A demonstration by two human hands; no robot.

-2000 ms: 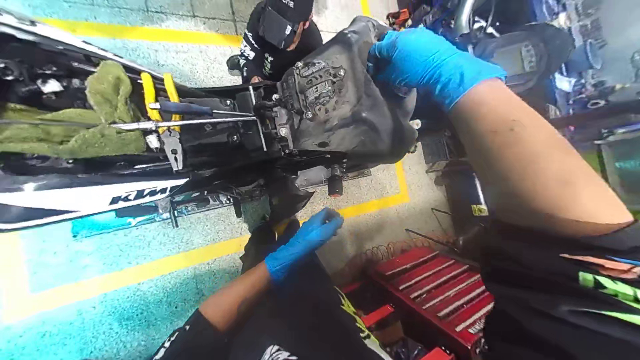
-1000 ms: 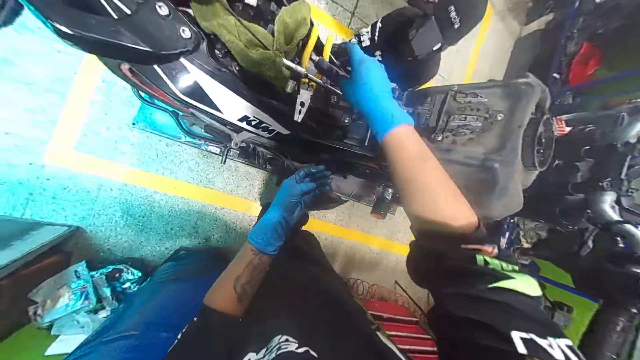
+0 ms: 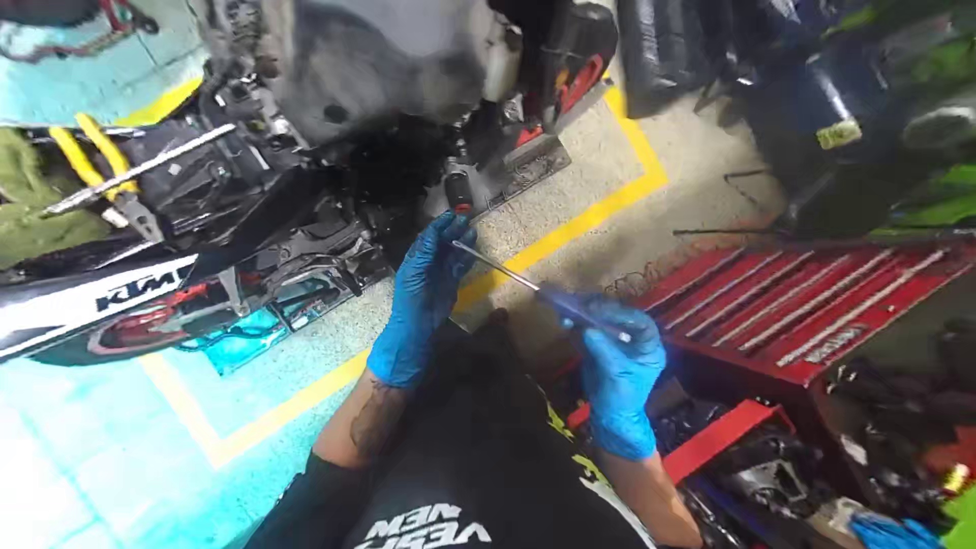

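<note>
My right hand (image 3: 621, 358), in a blue glove, grips the handle of a long thin screwdriver-like tool (image 3: 507, 272); its metal shaft points up and left. The shaft's tip lies at the fingers of my gloved left hand (image 3: 427, 297); whether they pinch something small is not clear. Just above those fingers is a black handlebar grip or similar cylinder (image 3: 458, 191) with a red end. A KTM motorcycle (image 3: 145, 286) stands at the left, partly stripped, with a dark grey plastic fuel tank (image 3: 381, 61) above my hands. Yellow-handled pliers (image 3: 137, 217) and a metal rod (image 3: 145, 169) lie on it.
A red tool cabinet (image 3: 808, 305) with a ribbed top stands at the right, an open red drawer (image 3: 724, 438) full of tools beside it. A green cloth (image 3: 38, 206) lies on the motorcycle. Yellow lines (image 3: 572, 232) mark the floor. Blue gloves (image 3: 892, 530) show at the lower right.
My right hand has left the pliers' area on the motorcycle and is low at the right, holding the thin tool. My left hand is up by the black cylinder. The view has swung right.
</note>
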